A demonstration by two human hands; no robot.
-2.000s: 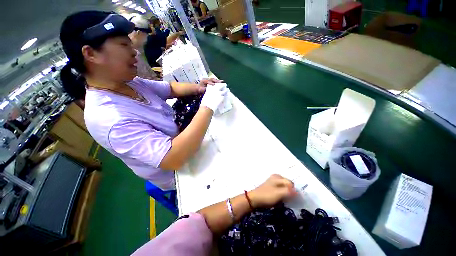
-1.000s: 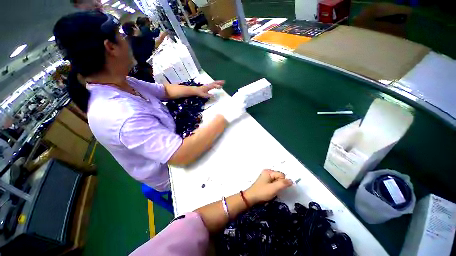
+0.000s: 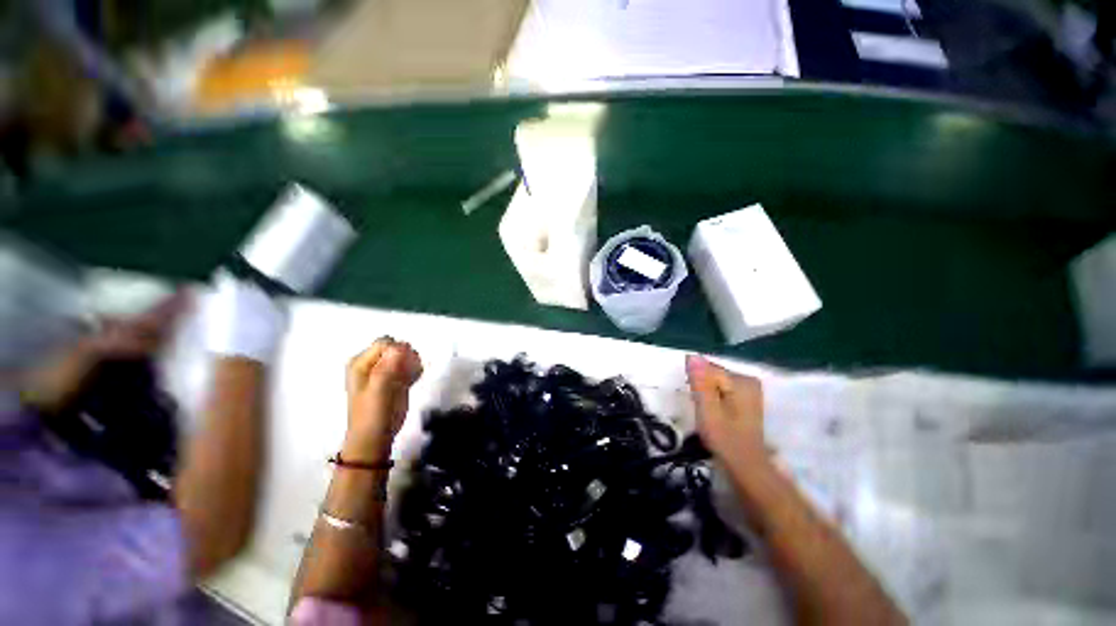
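Note:
A large tangled heap of black cables [image 3: 551,501] with pale metal ends lies on the white bench in front of me. My left hand [image 3: 382,382] is a fist above the bench, left of the heap's far side; no object shows in it. My right hand [image 3: 731,410] is at the heap's right side with curled fingers. Black cable strands lie against or just under it; blur hides whether it grips one. Beyond the bench, an open white carton [image 3: 551,245] with raised flap stands beside a bagged round dark product [image 3: 639,275] with a white label.
A closed white carton [image 3: 753,275] is on the green conveyor belt [image 3: 893,245], right of the bagged product. Another carton [image 3: 297,239] is at left, near a neighbour's white-gloved hand [image 3: 239,320]. A thin white strip [image 3: 490,192] lies on the belt. White material [image 3: 979,489] covers the right bench.
The view has swung right and down to face the heap. My right hand has come into view. The neighbour and the cartons now appear further left.

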